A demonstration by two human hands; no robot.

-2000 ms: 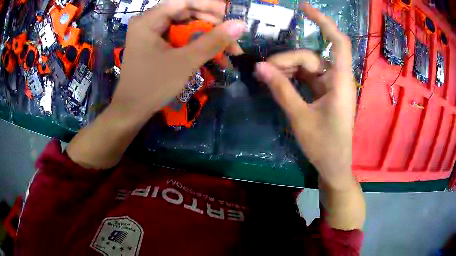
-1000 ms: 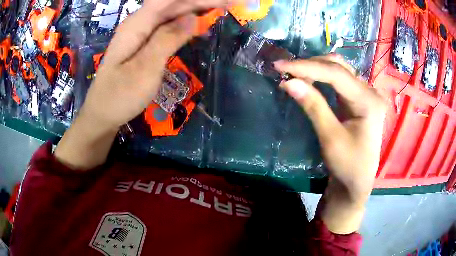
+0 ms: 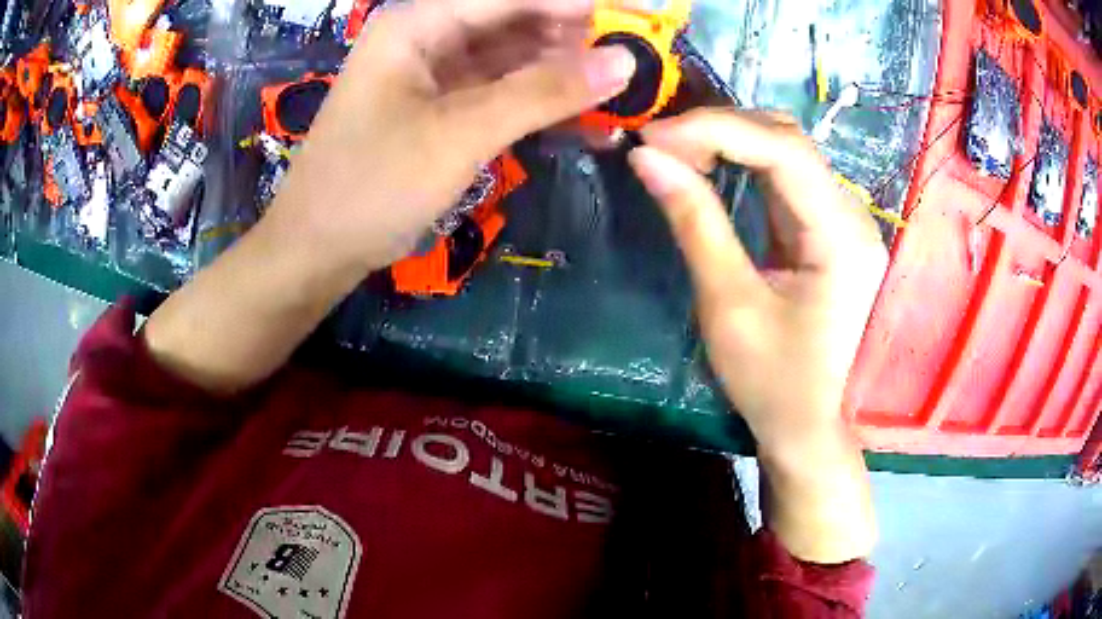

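Observation:
My left hand [image 3: 417, 133] holds an orange speaker holder [image 3: 671, 55] with a round black speaker [image 3: 625, 75], thumb on the speaker face. My right hand [image 3: 786, 254] has its thumb and index finger pinched at the holder's lower edge; a tiny dark spot shows at the tips, too small to name. A unit with orange holder [image 3: 423, 271] and small circuit board [image 3: 469, 200] lies on the plastic-covered bench, partly under my left hand. A short yellow piece [image 3: 532, 259] lies beside it.
Orange holders and boards [image 3: 175, 179] are piled at the far left, with another holder [image 3: 294, 109] nearer. The red compartment tray [image 3: 931, 339] is at right, with wired boards [image 3: 993, 115] along its far part. A white and yellow tool [image 3: 836, 111] lies beside it.
My left hand has brought an orange holder with its speaker into view between the hands. My right hand has moved left to its lower edge. The board near my right fingertips no longer shows.

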